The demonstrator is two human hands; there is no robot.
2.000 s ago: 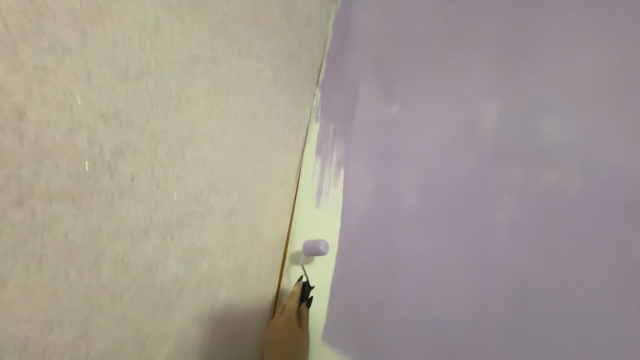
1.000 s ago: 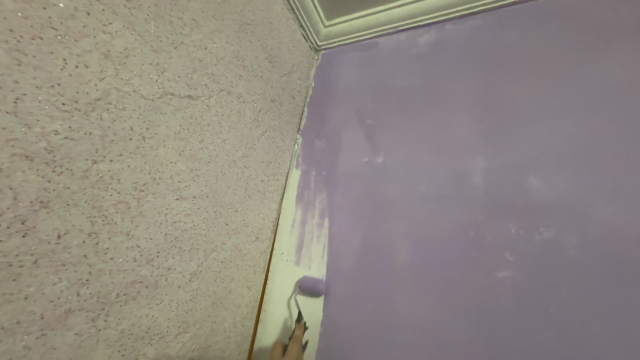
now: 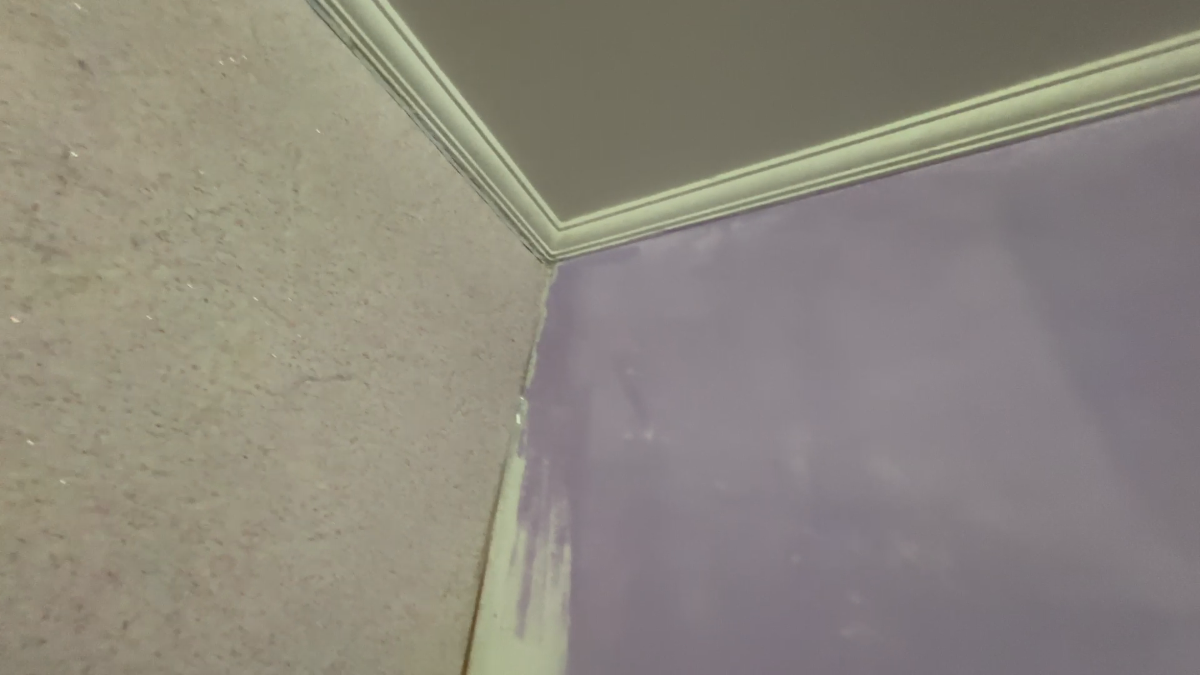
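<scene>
Neither my left hand nor my right hand shows in the head view at this moment, and no paint roller is in sight. A purple painted wall (image 3: 844,403) fills the right side, with a few paler marks on it. Along its left edge, low down, runs a pale whitish strip (image 3: 506,600) beside the corner. Streaky purple paint (image 3: 544,506) with a ragged lower end overlaps the top of that strip.
Speckled beige-pink wallpaper (image 3: 253,375) covers the adjoining wall on the left. White crown moulding (image 3: 844,150) runs along both walls and meets above the corner. A grey-brown ceiling (image 3: 750,84) lies beyond it.
The view has tilted up to the ceiling corner. The hand with the small purple paint roller, seen low by the corner in both earlier frames, is out of view.
</scene>
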